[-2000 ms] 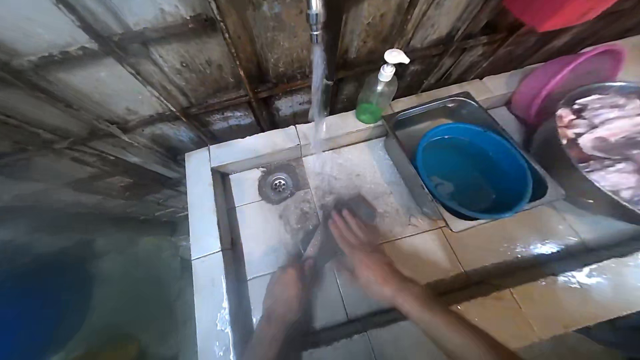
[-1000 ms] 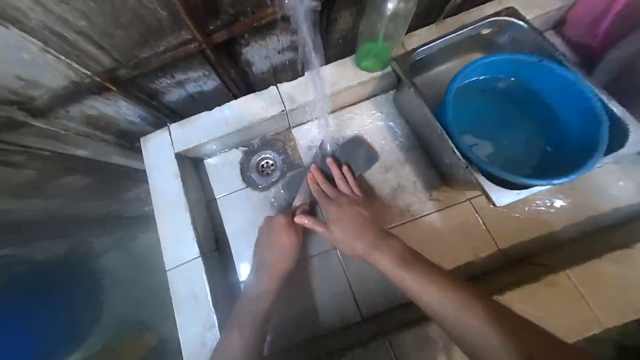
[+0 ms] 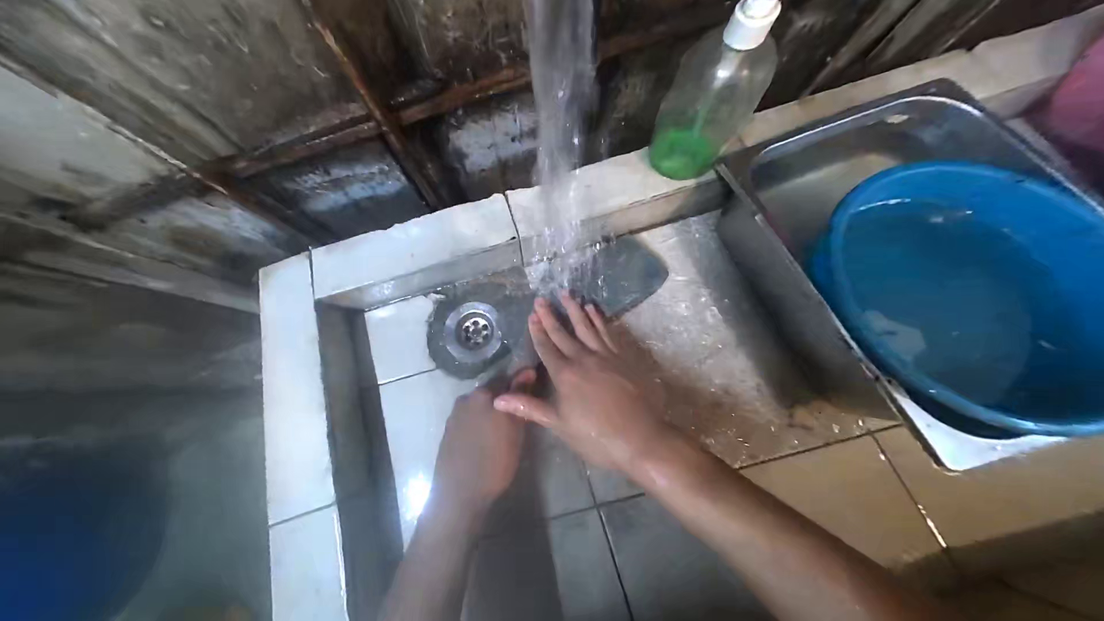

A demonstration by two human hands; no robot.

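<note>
A flat dark-grey object [image 3: 634, 272], shaped like a wide blade with a rounded end, lies low in the tiled basin under running water [image 3: 565, 129]. My right hand [image 3: 595, 392] rests palm down with its fingertips against it, in the splash. My left hand [image 3: 487, 435] is curled at its near end, left of my right thumb; what lies within that grip is mostly hidden. The round metal drain [image 3: 473, 329] is left of my fingers.
A pump bottle with green liquid [image 3: 686, 151] stands on the white tiled ledge [image 3: 414, 250]. To the right, a steel basin [image 3: 776, 259] holds a blue plastic tub [image 3: 871, 345] of water. Part of a pink container [image 3: 1078, 112] shows at the far right.
The view has come closer to the basin. Both hands stay together at the grey object, and my right fingers remain laid on it under the water.
</note>
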